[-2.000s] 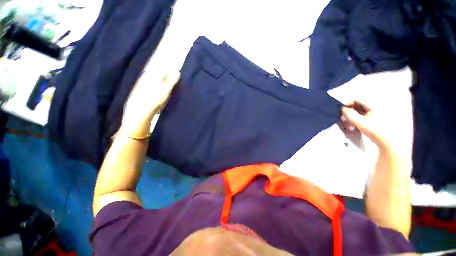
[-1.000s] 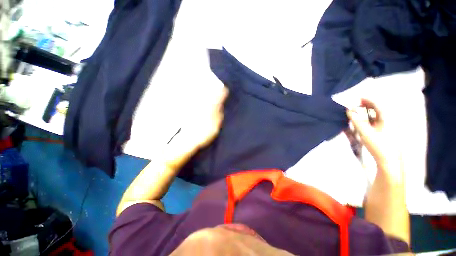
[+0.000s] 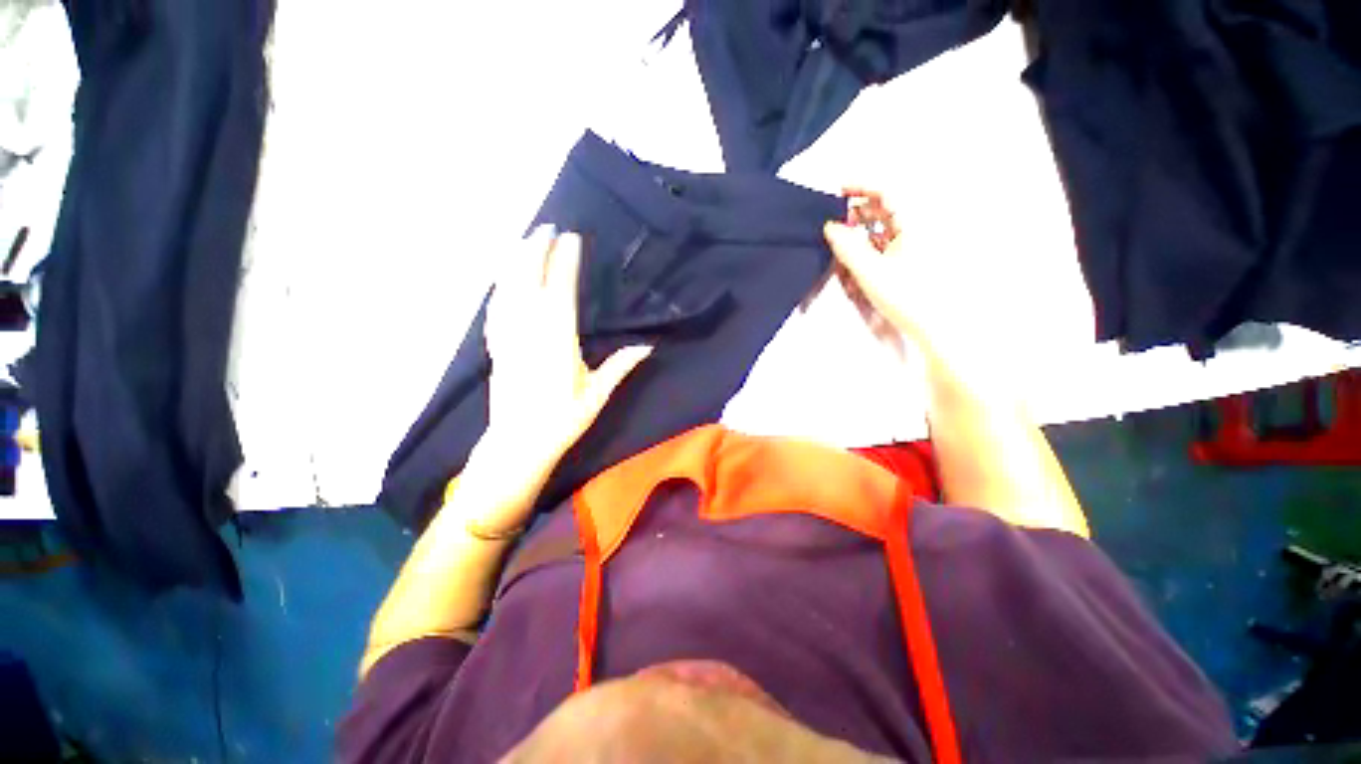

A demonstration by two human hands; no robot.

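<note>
A navy garment (image 3: 694, 269) lies on the white-topped table in front of me, its stitched band along the top edge. My left hand (image 3: 552, 366) lies flat on the garment's left part, fingers pointing up and thumb spread out to the right. My right hand (image 3: 870, 251) pinches the right end of the band between thumb and finger. Something small and metallic shows at the right fingers; they mostly hide it, and I cannot tell what it is. A fold or flap of cloth lies beside my left hand.
A long navy garment (image 3: 142, 284) hangs over the table's front edge at the left. More navy cloth (image 3: 784, 75) lies beyond the worked garment, and a dark pile (image 3: 1209, 164) at the right. A red crate (image 3: 1281, 433) stands below the table at the right.
The view has shifted, so the other garments sit further left. My left hand now lies spread on the garment, which has more folds. My right hand still pinches the band's right end.
</note>
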